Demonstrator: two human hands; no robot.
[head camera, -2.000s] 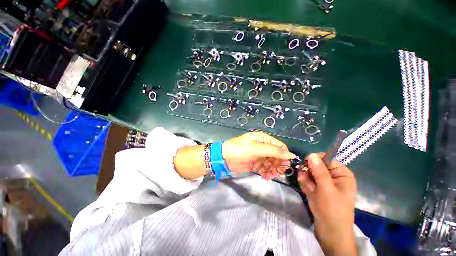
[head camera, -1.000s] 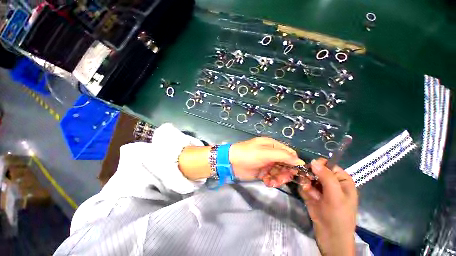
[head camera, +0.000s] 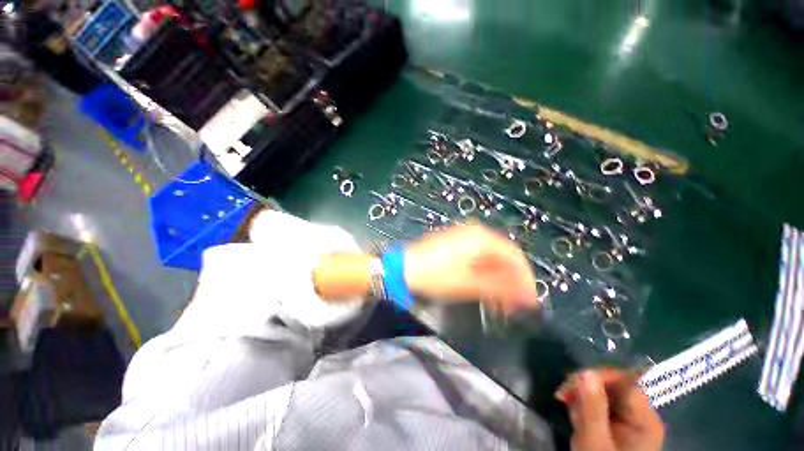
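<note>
My left hand (head camera: 476, 269), with a blue band on the wrist, is motion-blurred over the near edge of the clear blister tray (head camera: 639, 304). Its fingers are bent down, and what they hold, if anything, cannot be seen. The tray carries rows of small ring-ended parts (head camera: 610, 329). My right hand (head camera: 613, 410) is low at the right, cut off by the bottom edge, thumb and fingers pinched. A thin end of the tweezers (head camera: 651, 360) shows faintly above it. A white liner strip with dotted rows (head camera: 701, 361) lies just right of that hand.
More white strips (head camera: 783, 321) lie at the right edge. One loose ring-ended part (head camera: 345, 182) lies left of the tray, another (head camera: 718, 125) beyond its far right corner. A black equipment case (head camera: 300, 132) stands at the upper left. Blue bins (head camera: 189, 220) are on the floor.
My hands have parted: the left is now over the tray edge, the right lower and apart. The small part between them is no longer visible. The view has shifted, moving the bench rightward and down.
</note>
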